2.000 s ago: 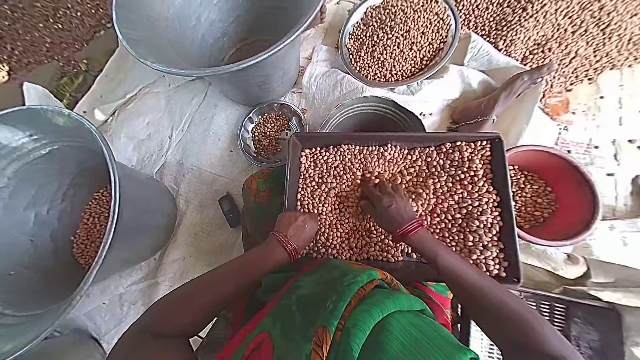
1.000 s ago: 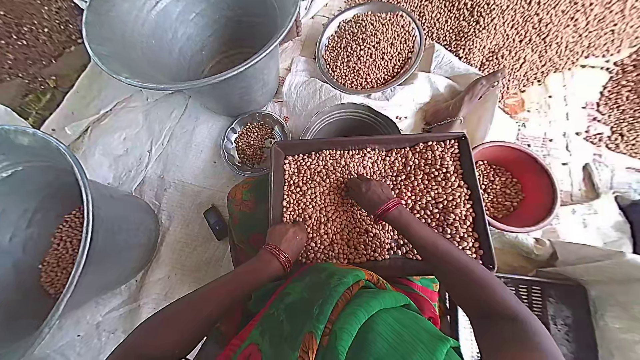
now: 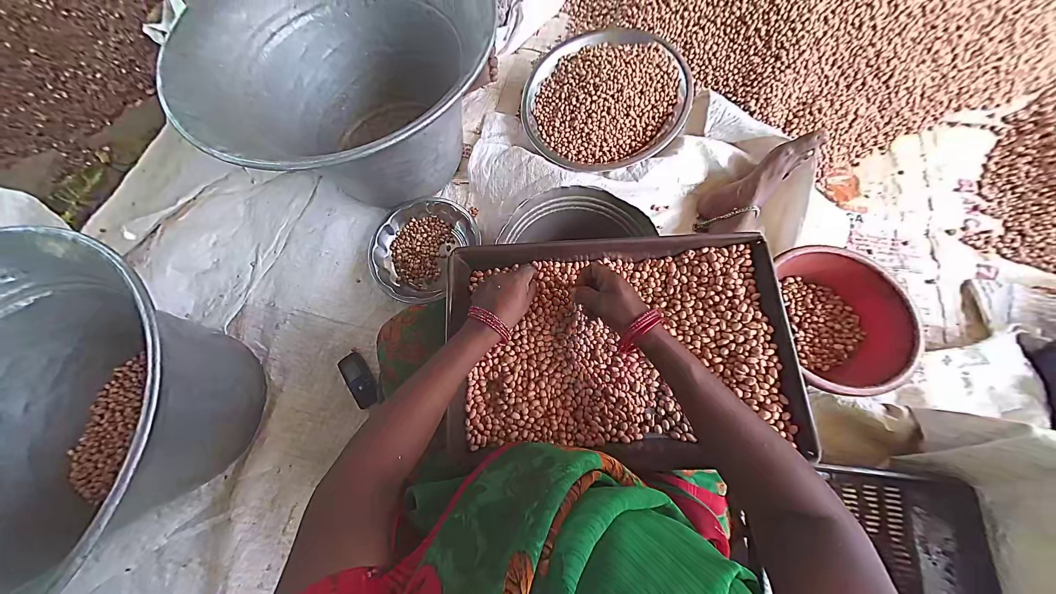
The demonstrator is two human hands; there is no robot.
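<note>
A dark rectangular tray lies across my lap, filled with small brown nuts or seeds. Near its far left corner my left hand rests in the nuts, fingers curled and partly hidden. My right hand is in the nuts close to the middle of the far side, fingers bent down; whether either hand grips any nuts cannot be seen. Left of the tray sits a small metal bowl with some nuts. A red plastic bowl, partly filled with nuts, stands right of it.
Two large metal tubs stand at the upper left and left. A round metal basin of nuts and a grey bucket lie beyond the tray. A small black phone, a perforated black crate and spread nuts surround me.
My left hand has moved from the tray's near left side toward its far left corner. The right hand has moved toward the far side of the tray.
</note>
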